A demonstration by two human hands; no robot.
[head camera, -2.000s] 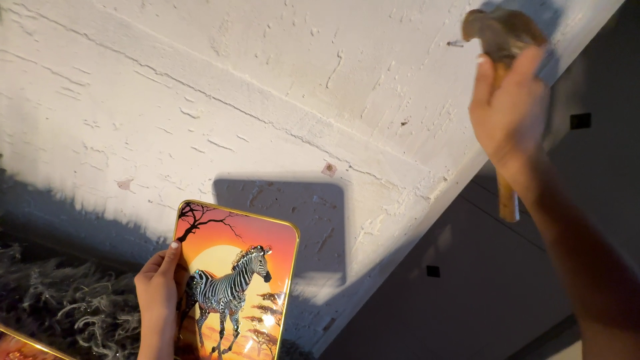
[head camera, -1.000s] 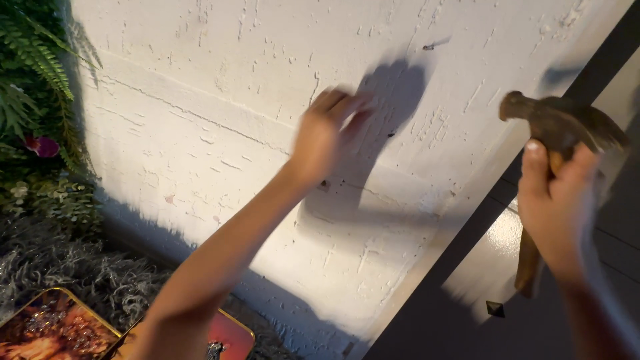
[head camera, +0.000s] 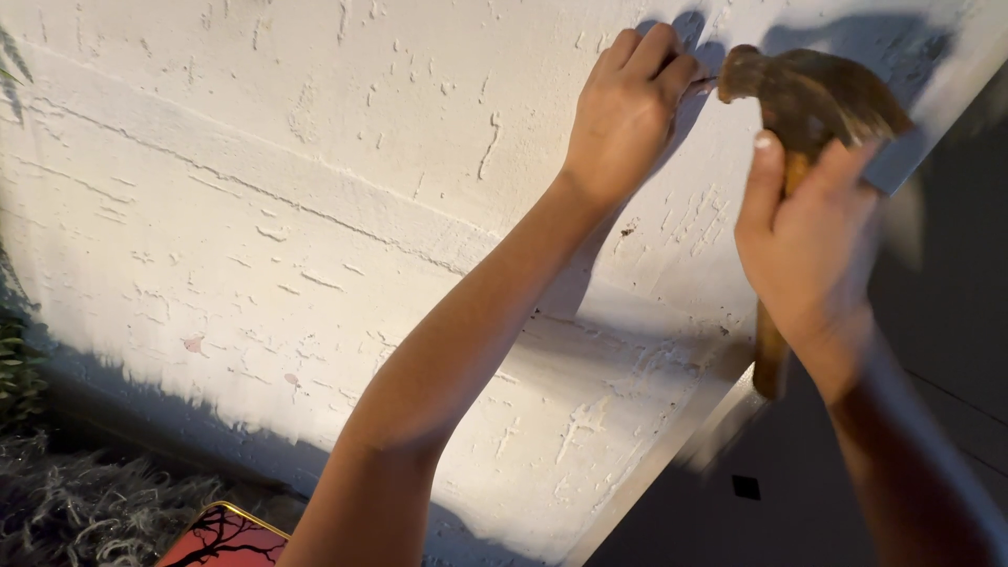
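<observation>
Against the white textured wall [head camera: 354, 197], my left hand [head camera: 630, 110] pinches a thin nail [head camera: 707, 79] between thumb and fingertips; its point is hard to make out. My right hand [head camera: 811, 236] grips the wooden handle of a claw hammer [head camera: 815, 98] just under the rusty head. The hammer's striking face is at the nail's outer end; whether they touch cannot be told. At the bottom left lies a gold-rimmed picture [head camera: 228, 543] with a black tree on red, partly hidden by my left forearm.
Grey shaggy fabric [head camera: 87, 504] lies along the wall's foot at the lower left. Green leaves [head camera: 17, 370] show at the left edge. The wall ends in a slanting edge at the right, with a dark surface [head camera: 787, 520] beyond that bears a small black square [head camera: 746, 487].
My left hand, which held the zebra picture two seconds ago, has reached up the wall to the nail. The picture now lies at the lower left. The hammer has come to the nail.
</observation>
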